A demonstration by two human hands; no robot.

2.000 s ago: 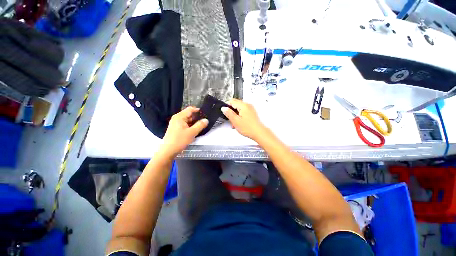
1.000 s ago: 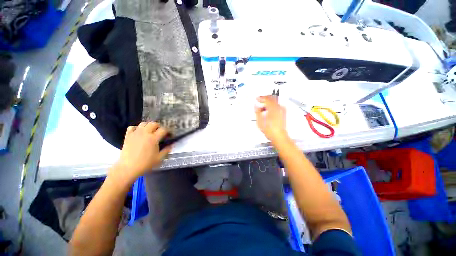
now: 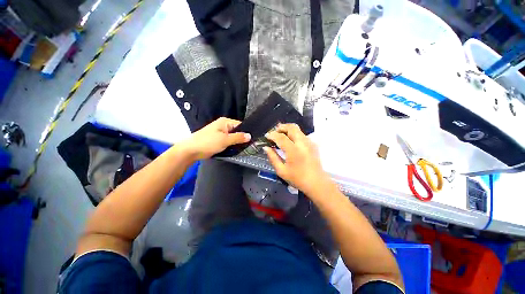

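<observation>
The black garment with grey checked panels lies on the table left of the needle area. Its black hem band is folded up at the table's front edge. My left hand pinches the band's left part between thumb and fingers. My right hand is closed at the band's lower right edge, fingertips against the cloth. A small dark slim thing shows at its fingertips; it looks like the thread snips, mostly hidden by the fingers.
The white JACK sewing machine stands at the right. Scissors with red and yellow handles and a small brown square lie on the table right of my right hand. A blue bin and a red crate are below the table.
My right hand went to the snips beside the brown square and is back at the hem; the snips are gone from the table. My left hand holds the hem folded up again. The view has turned.
</observation>
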